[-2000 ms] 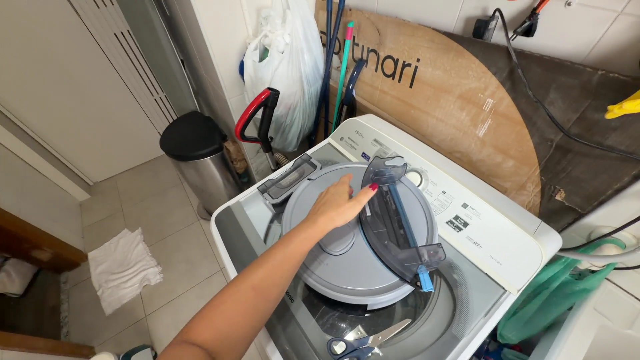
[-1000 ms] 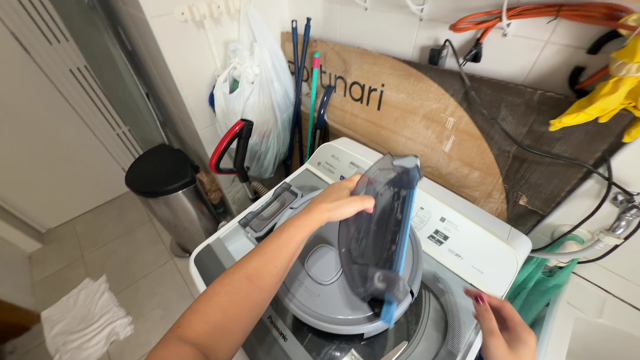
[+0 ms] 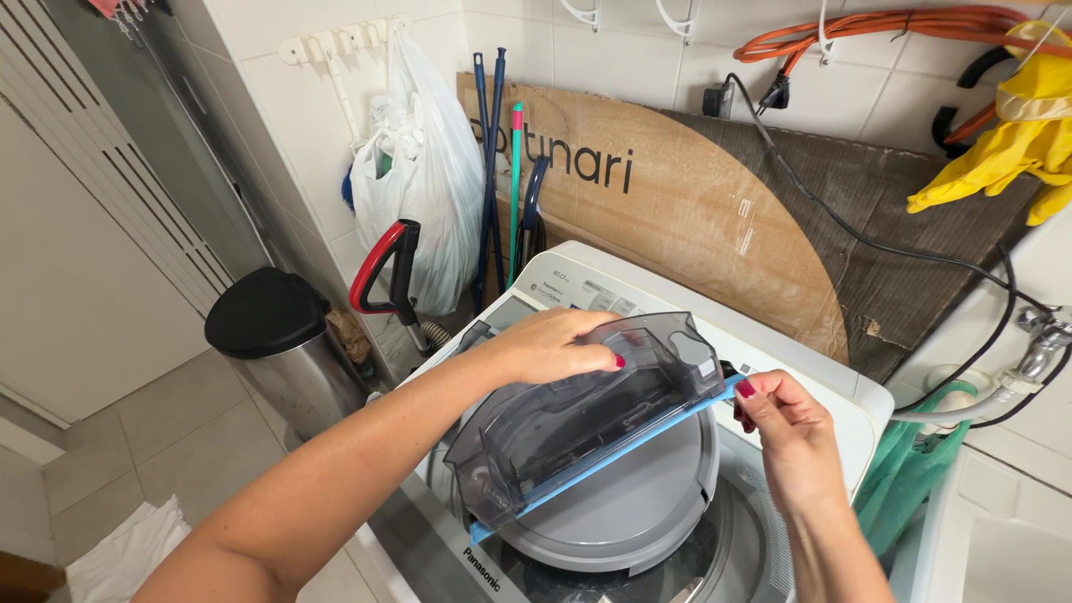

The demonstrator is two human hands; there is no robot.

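Note:
My left hand (image 3: 565, 347) grips the upper side of a translucent dark plastic tank (image 3: 586, 402), apparently from a robot vacuum. Along the tank's lower edge runs a blue strip (image 3: 615, 459). Its right end is pinched between the thumb and fingers of my right hand (image 3: 766, 410). The tank is tilted above a round grey robot vacuum (image 3: 624, 511), which rests on the glass lid of a white Panasonic top-load washing machine (image 3: 837, 402). Part of a metal blade, of the scissors (image 3: 688, 590), shows at the bottom edge.
A steel trash bin with black lid (image 3: 268, 314) stands left. Behind the washer are cardboard (image 3: 670, 184), broom handles (image 3: 486, 167) and a white plastic bag (image 3: 419, 184). At the right are a black cable (image 3: 804, 193), yellow gloves (image 3: 997, 134), a tap (image 3: 1047, 335) and a sink (image 3: 1005, 536).
My left hand has lifted the tank off the robot vacuum and turned it. My right hand has come in from the right and taken hold of the blue strip's end. The view has shifted.

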